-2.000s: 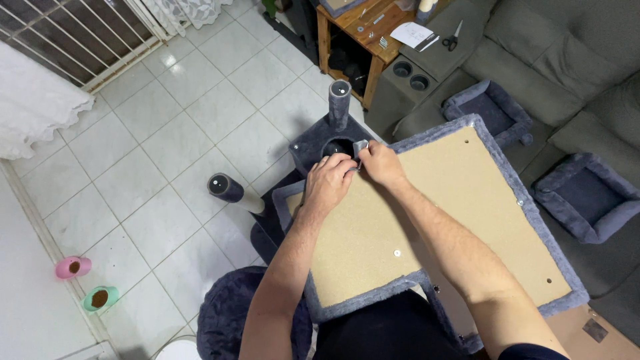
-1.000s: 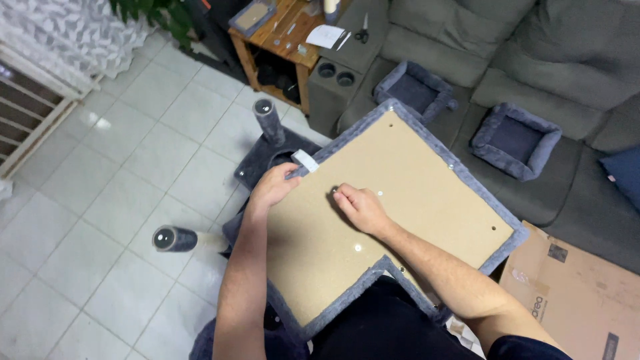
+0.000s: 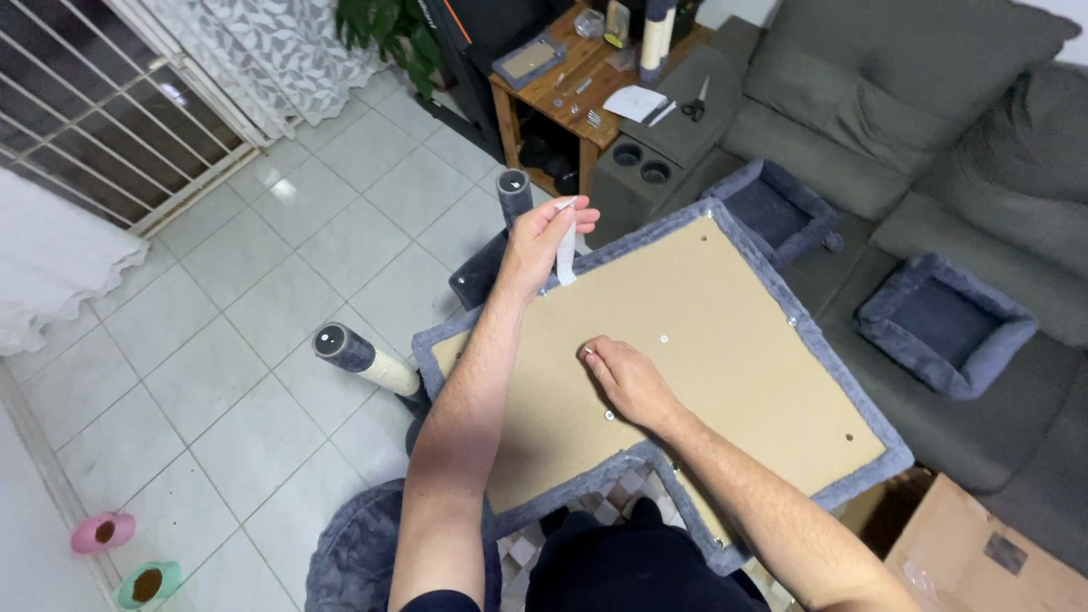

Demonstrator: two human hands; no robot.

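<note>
A plush-edged board (image 3: 731, 357) lies in front of me with its bare tan face up; washers and small holes show on it. My left hand (image 3: 548, 234) is above its far left edge, pinching a white strip (image 3: 567, 255) that hangs down to the edge. Over the board's middle, my right hand (image 3: 625, 374) is closed, with a small metal piece (image 3: 588, 349) at its fingertips; its exact kind cannot be told. One washer (image 3: 609, 416) lies just below that hand. Two posts with dark tops, a far post (image 3: 513, 191) and a near post (image 3: 365, 357), stand beyond the board's left side.
Two plush trays, one (image 3: 769, 208) behind the other (image 3: 945, 327), sit on the grey sofa (image 3: 901, 110). A wooden table (image 3: 552, 93) holds small hardware and papers; scissors (image 3: 697, 102) lie on the armrest. Pink (image 3: 104, 533) and green (image 3: 149, 585) bowls stand on the tiled floor. A cardboard box (image 3: 994, 544) is at lower right.
Both hands were together at the board's far edge two seconds ago. My right hand has since moved onto the board's middle, and my left hand has lifted with the white strip.
</note>
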